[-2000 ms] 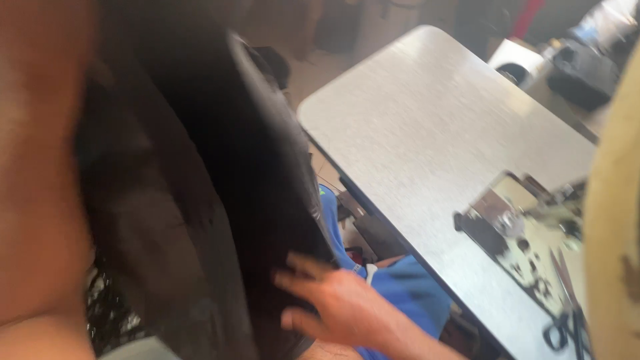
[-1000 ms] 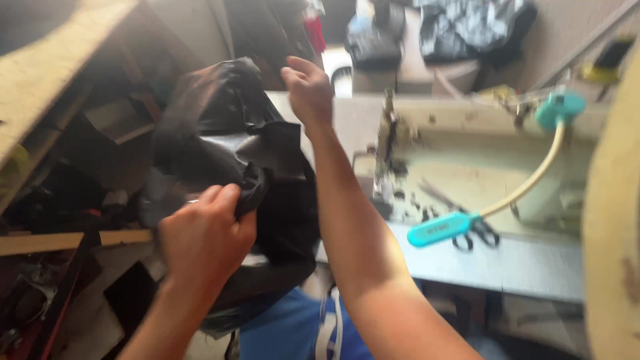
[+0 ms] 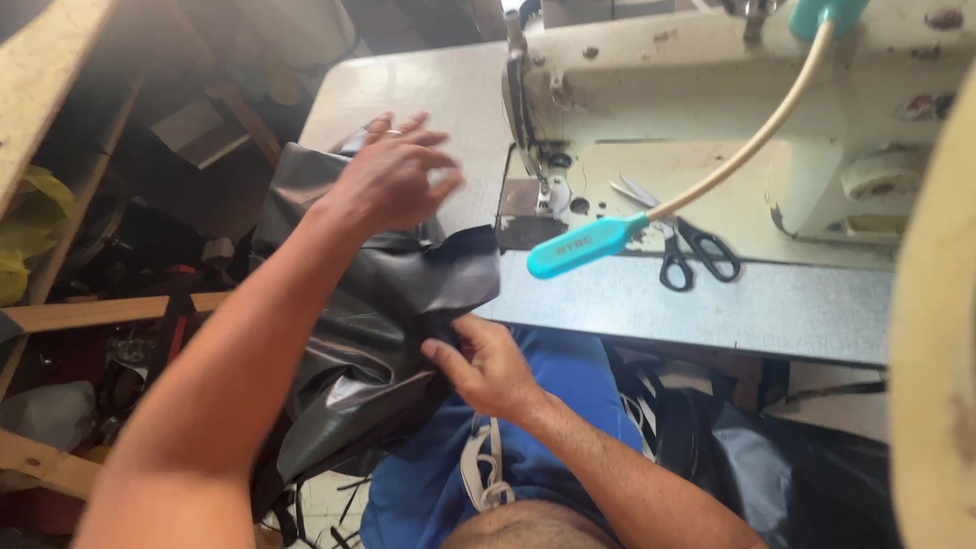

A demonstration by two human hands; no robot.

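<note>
A piece of black, shiny, leather-like material [image 3: 358, 328] is draped over the left end of the sewing table [image 3: 427, 84] and hangs down beside my lap. My right hand [image 3: 492, 366] pinches its lower right part between thumb and fingers. Above the upper part of the material is my left hand [image 3: 404, 168], its fingers spread and blurred, with a ring on one finger. Right of the hands stands an industrial sewing machine [image 3: 686, 91], its presser foot [image 3: 544, 197] near the material's edge. Black-handled scissors [image 3: 686, 248] lie partly open on the machine bed.
A turquoise lamp [image 3: 587, 245] on a bendable cream stem reaches over the table's front edge. Wooden framing [image 3: 114, 311] and clutter are at the left. More black material [image 3: 778, 465] lies below the table at the right. A blurred cream edge [image 3: 934, 320] stands at the far right.
My left hand has let go of the black material and moved up above it. My right hand, raised a second ago, has come down and taken hold of it. The material now lies partly on the table.
</note>
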